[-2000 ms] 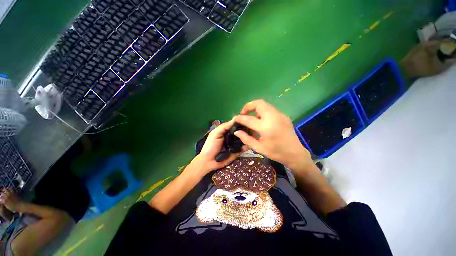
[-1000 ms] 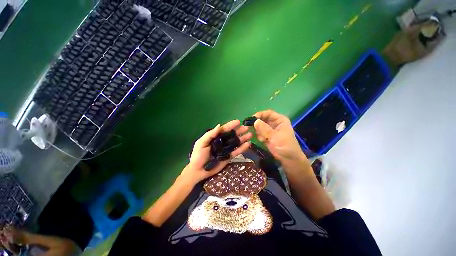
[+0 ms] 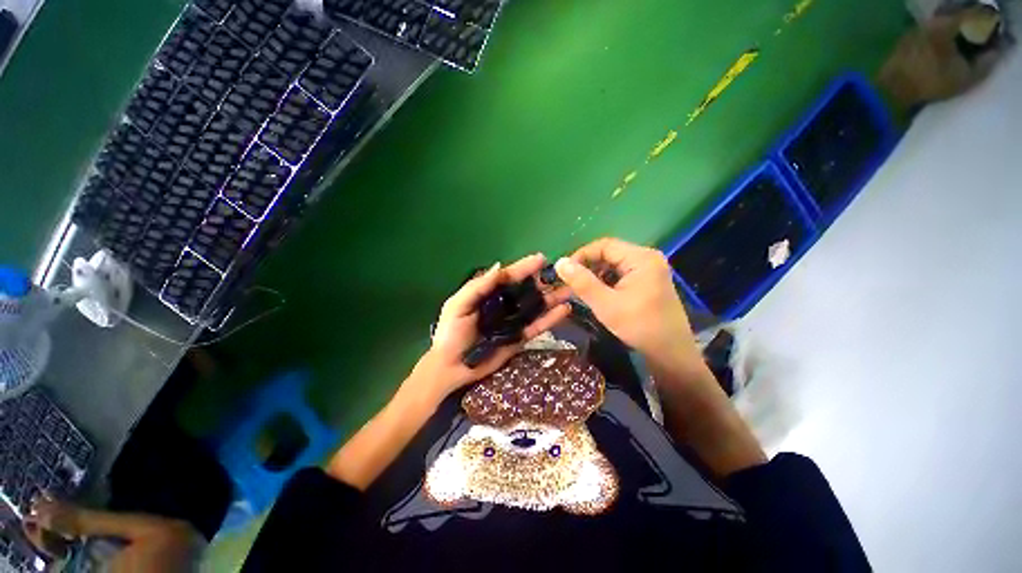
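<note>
My left hand (image 3: 457, 331) is palm up in front of my chest, fingers loosely curled around several small glossy black parts (image 3: 508, 312) lying in the palm. My right hand (image 3: 634, 300) is just to the right, its fingertips touching or very near the left fingertips. It pinches one small dark part (image 3: 550, 273) between thumb and fingers, mostly hidden by them. Both hands are bare.
Compartment trays of black parts (image 3: 213, 146) lie on the dark bench at upper left. A small white fan (image 3: 103, 288) with a cord stands there. Blue bins (image 3: 744, 255) and a carton (image 3: 932, 69) are at right. A blue stool (image 3: 272, 439) and another person's arm (image 3: 123, 528) are at lower left.
The hands were together at first, then the right hand drew away with a small part. Now the right fingertips are back close to the left fingers. The view has shifted slightly.
</note>
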